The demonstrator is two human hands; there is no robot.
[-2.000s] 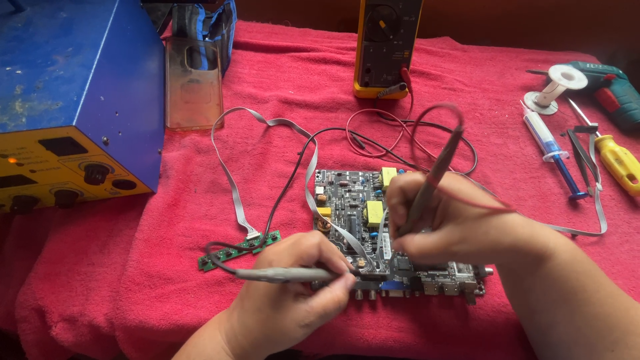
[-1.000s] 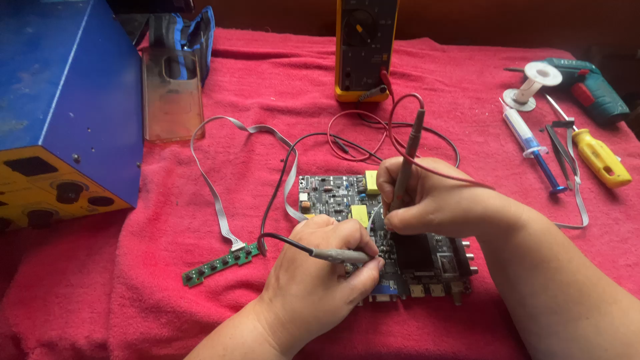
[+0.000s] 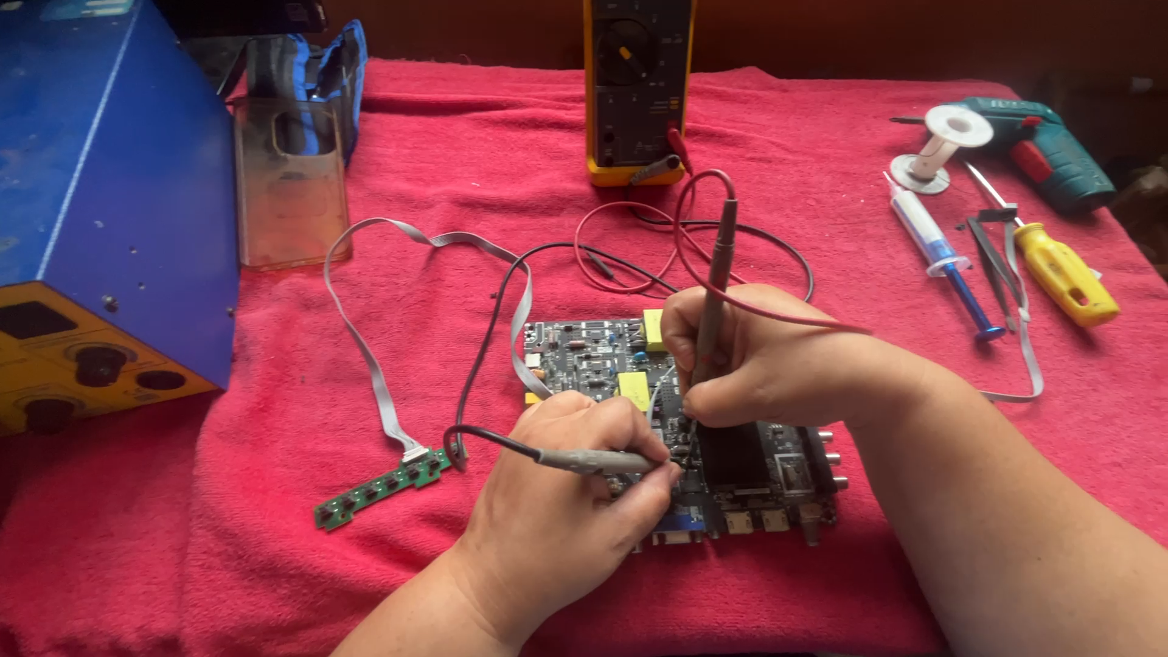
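My left hand (image 3: 570,511) grips a grey multimeter probe (image 3: 593,461) with a black lead, held nearly level over the lower middle of a black circuit board (image 3: 584,351). My right hand (image 3: 766,356) holds a second grey probe (image 3: 720,274) with a red lead, almost upright, its tip down at the board's middle, close to the first probe's tip. Whether either tip touches a contact, I cannot tell. Both leads run to a multimeter (image 3: 637,100) in a yellow case behind the board. A grey ribbon cable (image 3: 360,333) joins a narrow green button board (image 3: 383,484) at the left.
At the left stands a blue bench unit (image 3: 137,192) with knobs, beside a clear phone case (image 3: 292,196). To the right lie a solder spool (image 3: 933,151), a syringe (image 3: 940,246), tweezers (image 3: 993,269), a yellow-handled screwdriver (image 3: 1063,274) and a green power screwdriver (image 3: 1063,155) on the red towel (image 3: 438,137).
Since the first frame my left hand and its probe have moved right across the board, nearer to the right probe. The right probe now stands more upright. The view has shifted somewhat.
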